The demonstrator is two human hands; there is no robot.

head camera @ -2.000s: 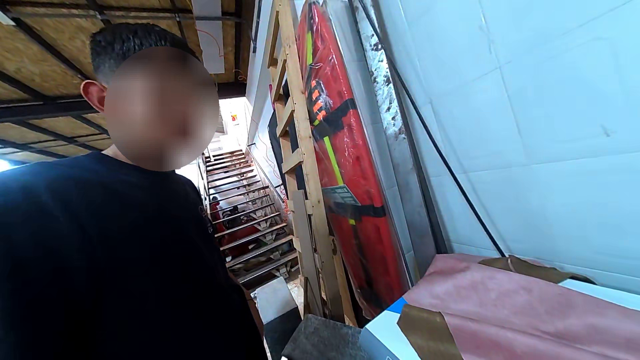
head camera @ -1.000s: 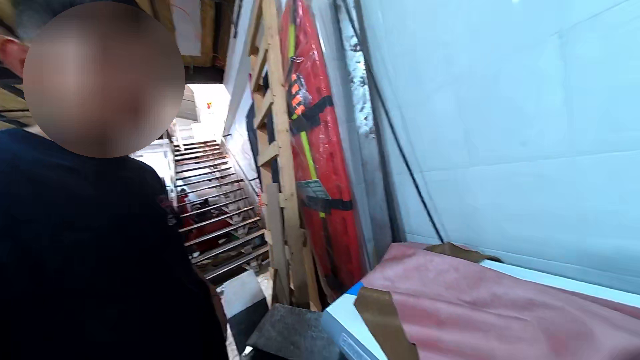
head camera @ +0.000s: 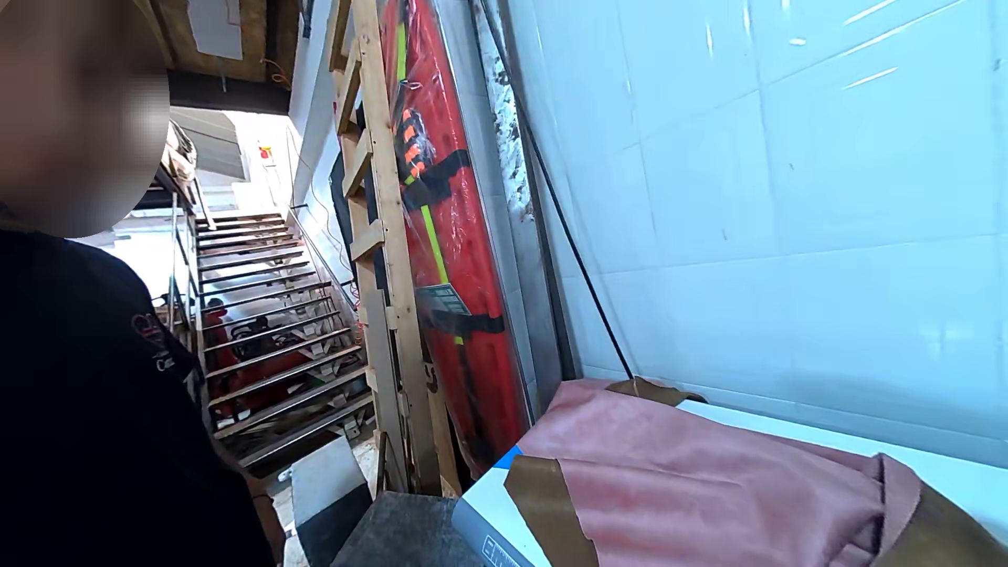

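Note:
Neither my left hand nor my right hand is in the picture. Close in front at the lower right, a pink leather-like sheet (head camera: pixel 693 465) lies over a white box (head camera: pixel 488 504), with brown material (head camera: pixel 547 500) showing at its edges. At the left stands another person in a dark shirt (head camera: pixel 94 394), whose forearm (head camera: pixel 268 512) hangs down at their side. What that person's hand does is hidden below the frame.
A wooden ladder-like frame (head camera: pixel 394 260) leans beside a red plastic-wrapped rescue stretcher or board (head camera: pixel 465 260). Behind rises an open metal staircase (head camera: pixel 276 315). A pale sheeted wall (head camera: pixel 772 197) fills the right, with a thin black rod (head camera: pixel 571 236) against it. A dark box (head camera: pixel 405 531) stands low down.
The view has shifted so that the other person sits further to the left, the face partly out of frame, and more of the pink sheet shows.

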